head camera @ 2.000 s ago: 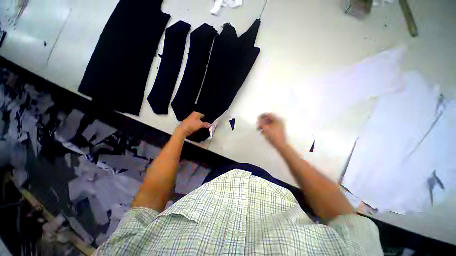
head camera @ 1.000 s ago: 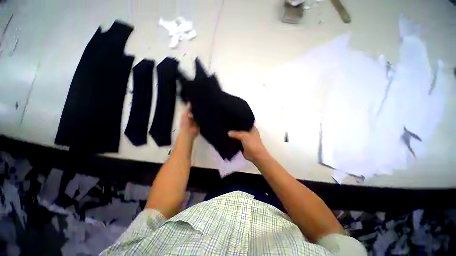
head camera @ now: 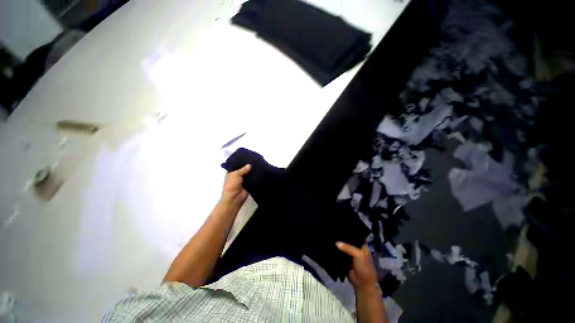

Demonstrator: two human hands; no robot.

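Observation:
My left hand (head camera: 235, 184) grips one end of a black cut garment panel stack (head camera: 296, 211), thumb on top, near the table edge. My right hand (head camera: 359, 264) holds its other end, beyond the table edge and above the scrap-strewn floor. The stack hangs between both hands in front of my body. Its outline blends into the dark table side. A pile of dark cut panels (head camera: 302, 35) lies on the white table (head camera: 189, 69) at the top.
A brown block (head camera: 49, 183) and a yellowish stick (head camera: 78, 127) lie on the table at the left. A small dark sliver (head camera: 234, 140) lies beyond my left hand. White paper (head camera: 120, 202) lies at left, washed out by glare. Offcuts (head camera: 394, 170) cover the floor at right.
Both hands have lifted the black stack off the table and carried it to the edge. The view has turned right, bringing the dark pile into view; the other black pieces left it.

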